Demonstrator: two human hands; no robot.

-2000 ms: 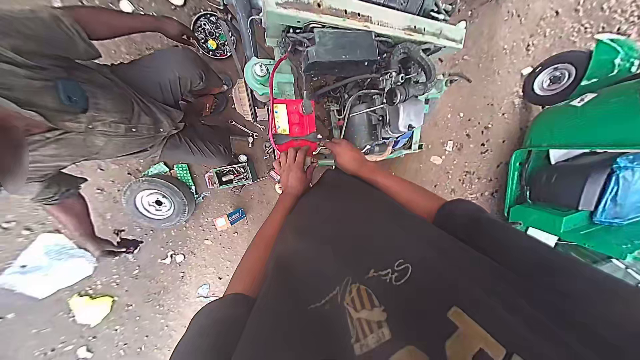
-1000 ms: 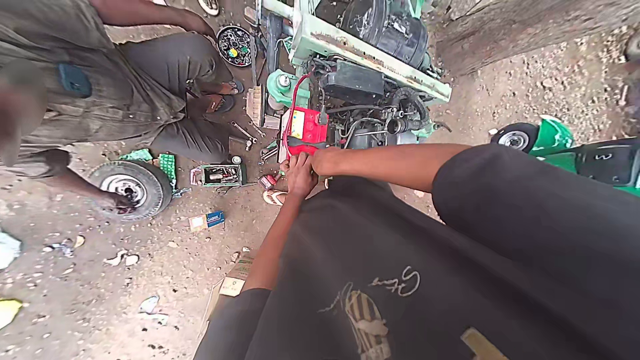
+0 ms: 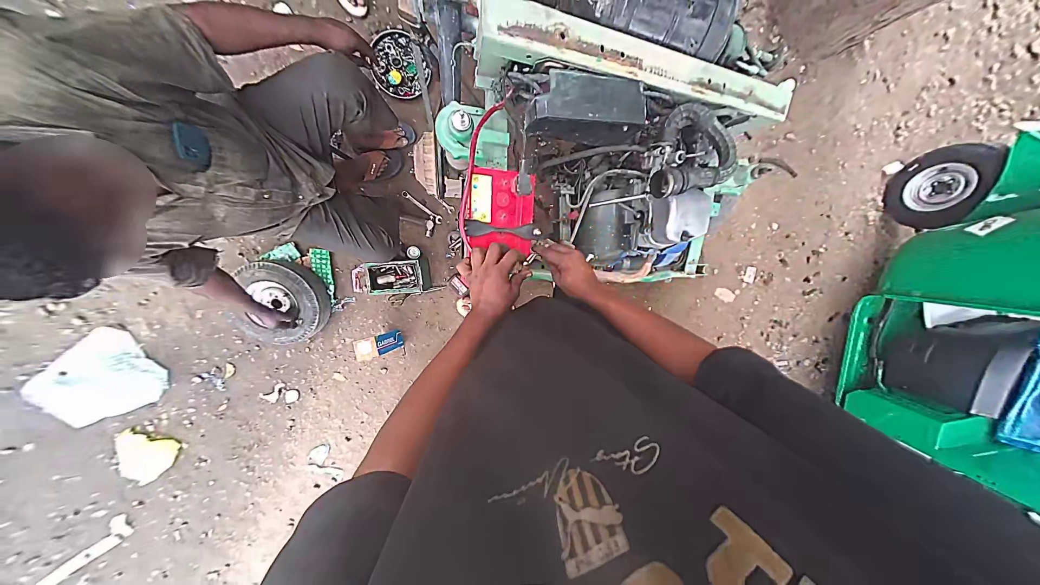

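Note:
A red battery (image 3: 504,199) sits at the near left corner of a green vehicle frame (image 3: 634,57), beside the engine (image 3: 621,215). Across its top runs a dark strap (image 3: 500,231), and a red cable (image 3: 474,150) curves along its left side. My left hand (image 3: 494,280) rests with bent fingers on the battery's near edge. Just right of that edge, my right hand (image 3: 571,268) has its fingertips near the strap's right end; whether it grips a small part there cannot be told. The two hands are close together but apart.
At left a person crouches, one hand on a small wheel (image 3: 284,301), the other at a bowl of hardware (image 3: 400,65). A toolbox (image 3: 393,278), wrenches (image 3: 422,205) and a small carton (image 3: 379,344) lie on the ground. A green vehicle body (image 3: 942,422) stands at right.
My right hand has moved back to the right, apart from my left hand; a second ago they were together at the battery's near edge. The view has shifted.

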